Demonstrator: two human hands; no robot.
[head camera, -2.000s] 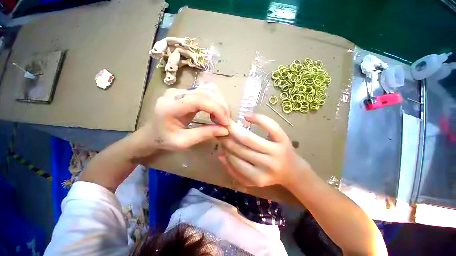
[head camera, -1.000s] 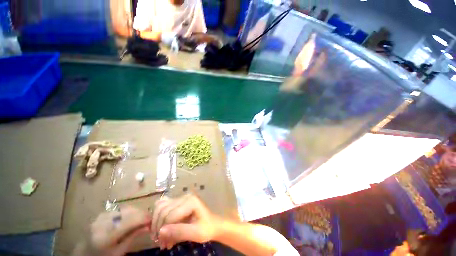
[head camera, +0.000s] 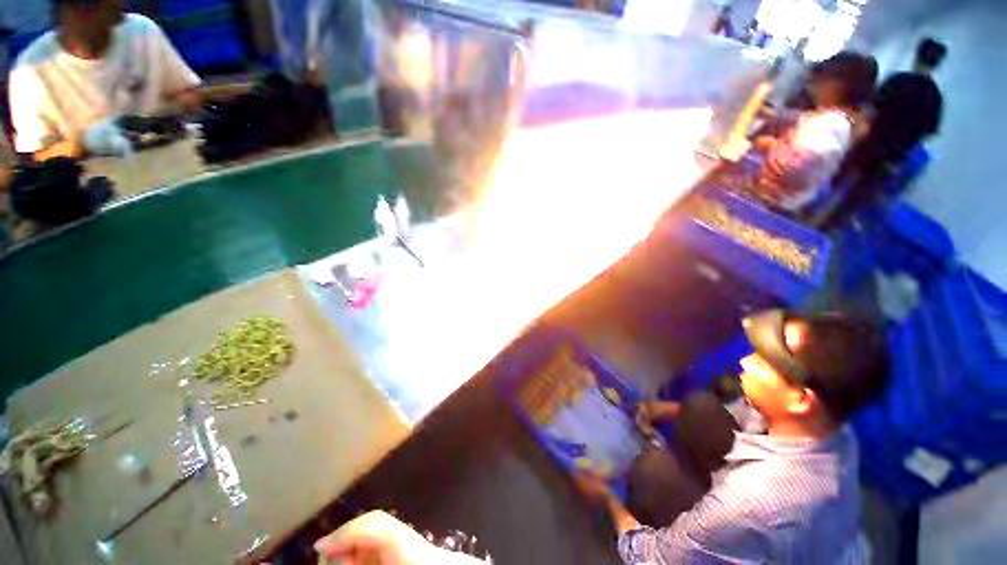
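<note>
My right hand (head camera: 381, 540) is at the bottom edge, partly cut off and blurred, near the cardboard's front corner. Whether it holds anything cannot be told. My left hand is out of the picture. The pile of yellow-gold rings (head camera: 245, 355) lies on the cardboard sheet (head camera: 331, 436), with a thin stick (head camera: 241, 404) in front of it. Beige moulded figures (head camera: 42, 461) lie at the far left of the sheet. Shiny clear tape (head camera: 224, 469) and a small pale spot (head camera: 130, 464) also show on the sheet.
A person (head camera: 773, 441) in a striped shirt and cap reaches to a blue crate (head camera: 574, 403) of beige parts at the right. Another blue crate (head camera: 762, 237) stands behind. More people are beyond. A pink-red item (head camera: 362, 291) lies on the glaring metal surface (head camera: 442, 320).
The view has swung up and to the right, so the work sits lower left and people and crates show at right. My left hand has left the picture; my right hand is now at the bottom edge.
</note>
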